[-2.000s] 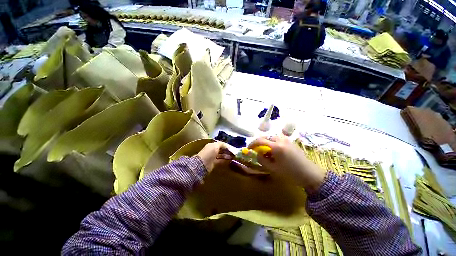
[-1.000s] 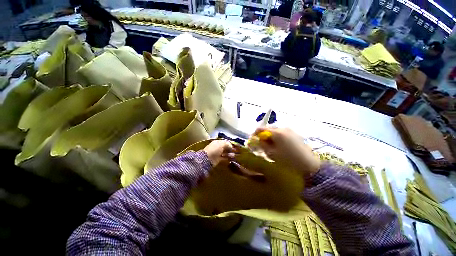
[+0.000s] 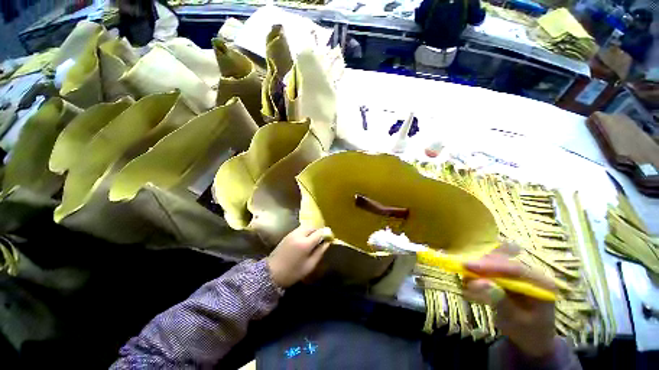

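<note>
The open bag body (image 3: pixel 433 206) stands in front of me, yellow inside, with a dark red-brown tab (image 3: pixel 381 208) on its inner far wall. My left hand (image 3: pixel 298 254) pinches its near rim at the left. My right hand (image 3: pixel 517 296), somewhat blurred, holds the yellow-handled brush (image 3: pixel 470 266). Its whitish, ragged tip (image 3: pixel 394 241) is at the near rim, to the right of my left hand. Whether the tip touches the rim cannot be told.
More bag bodies (image 3: pixel 170 144) crowd the left. Yellow-green strips (image 3: pixel 535 217) lie on the white table (image 3: pixel 462 123) at the right. A pale pointed-nozzle bottle (image 3: pixel 403 134) stands behind the bag body. Brown panels (image 3: pixel 625 148) lie far right. A person (image 3: pixel 444 25) is at the far bench.
The brush has moved from the far rim to the near rim, its yellow handle now in full view. My left hand has moved down to the near rim. The view has tilted downward.
</note>
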